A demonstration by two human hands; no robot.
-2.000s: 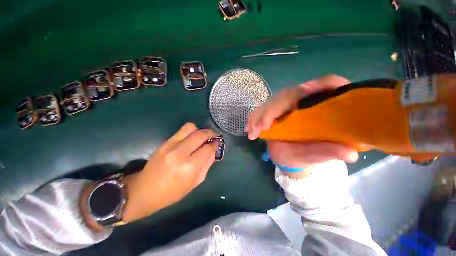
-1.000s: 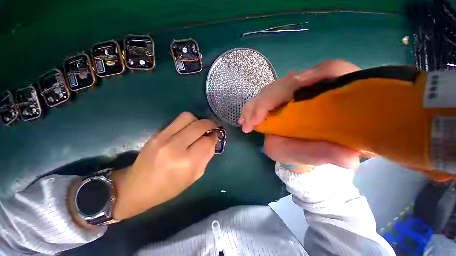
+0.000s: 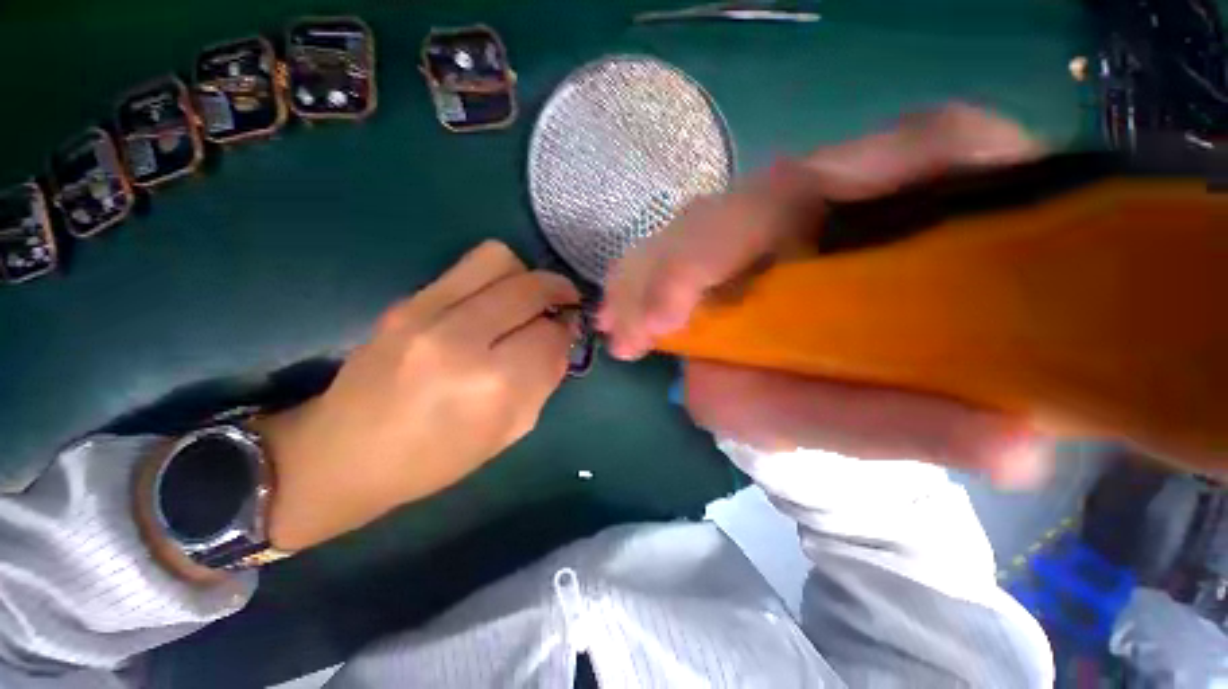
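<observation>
My left hand (image 3: 431,390) holds a small watch case (image 3: 581,353) between its fingertips, low over the green mat; the fingers cover most of the case. My right hand (image 3: 754,256), slightly blurred, grips the orange electric screwdriver (image 3: 929,316). Its front end is at my right fingertips, close beside the watch case; the tip itself is hidden. The round silver screw tray (image 3: 626,162) lies just beyond both hands, its lower right edge covered by my right hand.
A curved row of watch cases (image 3: 162,131) lies at the upper left, with one separate case (image 3: 469,78) left of the tray. Tweezers (image 3: 727,14) lie at the top edge. A black ribbed mass (image 3: 1161,74) is at upper right. A white scrap (image 3: 585,474) lies near my smock.
The whole scene has shifted up and slightly left in the picture. The screwdriver's front end and my right fingertips are now closer to the watch case. My left hand still holds the case.
</observation>
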